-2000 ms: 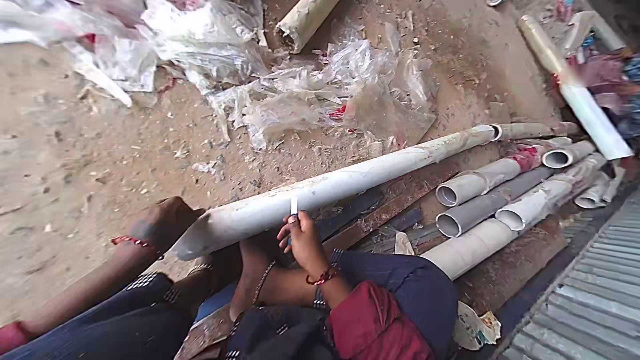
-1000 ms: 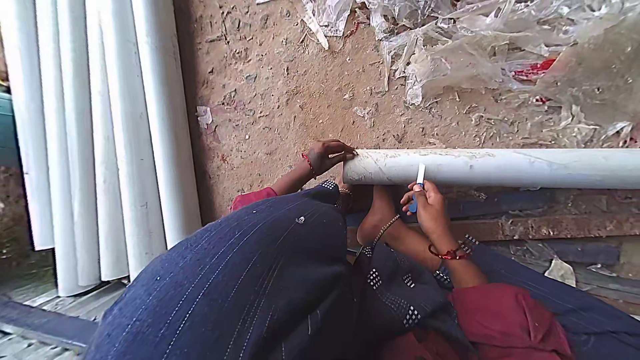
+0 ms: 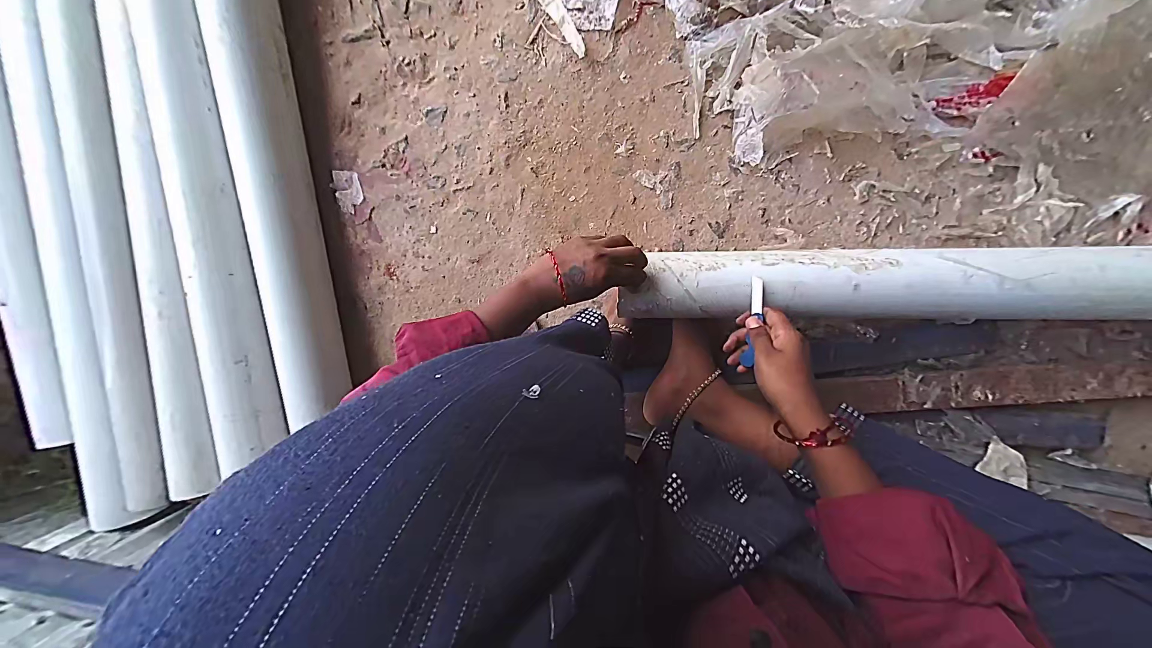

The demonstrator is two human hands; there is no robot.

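Note:
A long whitish plastic pipe (image 3: 900,283) with brown smears lies crosswise in front of me and runs out of view at the right. At its near left end, my left hand (image 3: 601,268) grips the rim, fingers curled over the end. My right hand (image 3: 776,355) holds a small knife with a blue handle (image 3: 749,346) and a pale, flat blade (image 3: 757,295). The blade points away from me and lies over the pipe's side; whether it touches the surface I cannot tell. My feet are just below the pipe, partly hidden by dark blue cloth.
Several white pipes (image 3: 243,216) lie side by side at the left. Crumpled clear plastic sheeting (image 3: 837,81) covers the dirt ground (image 3: 504,153) at the upper right. Dark and reddish bars (image 3: 999,382) lie below the pipe at the right, near a pale scrap (image 3: 1002,463).
The view has swung far to the left since two seconds ago, bringing the row of pipes into sight. My left hand stays at the pipe's end, and the knife stays in my right hand.

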